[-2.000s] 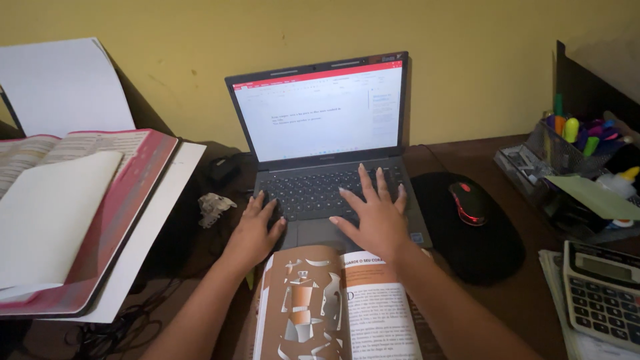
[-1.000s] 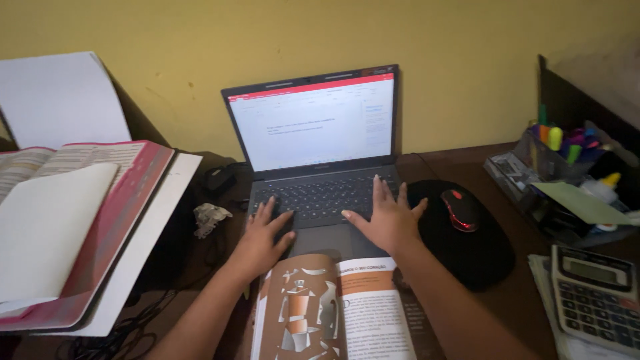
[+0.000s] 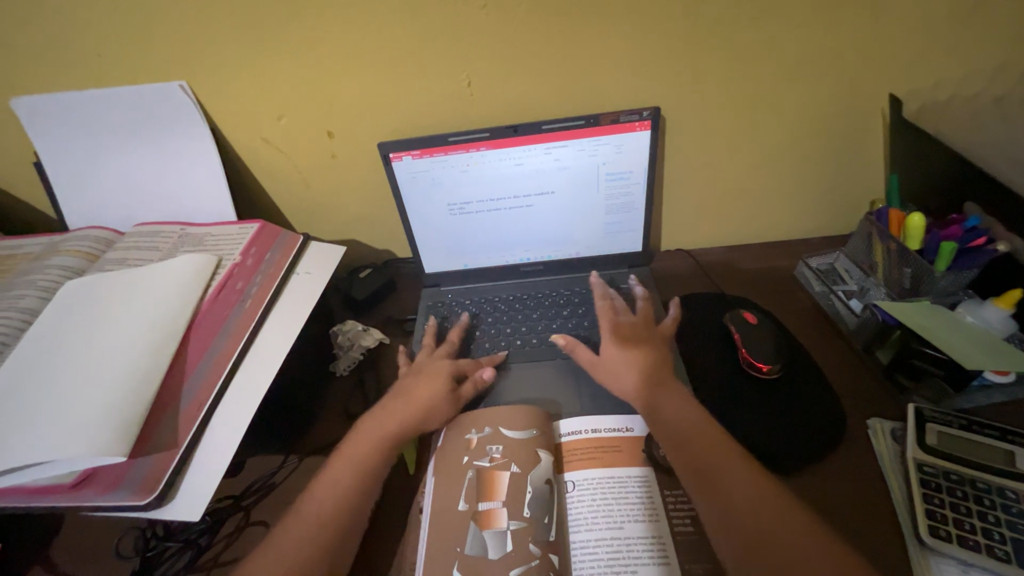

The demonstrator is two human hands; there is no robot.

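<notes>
A dark laptop (image 3: pixel 528 200) stands against the wall with a document window on its lit screen. My left hand (image 3: pixel 436 376) rests over the left part of the laptop keyboard (image 3: pixel 520 320), fingers spread, holding nothing. Over the keyboard's right part is my right hand (image 3: pixel 632 344), its fingers apart and empty, the thumb near the lower keys. An open book (image 3: pixel 496 496) with an illustrated page and a printed page lies between my forearms, its top edge against the laptop's front.
Right: a wireless-looking black mouse (image 3: pixel 752 344) on a black mouse pad (image 3: pixel 808 424), a mesh organizer (image 3: pixel 864 264) with markers, a calculator (image 3: pixel 968 488). Left: a large open book (image 3: pixel 272 296) with a folded white sheet (image 3: pixel 104 352), crumpled paper (image 3: pixel 352 344), tangled cables (image 3: pixel 192 536).
Both hands have shifted their fingers over the keyboard while staying at the laptop. The book between my forearms remains open at the same pages.
</notes>
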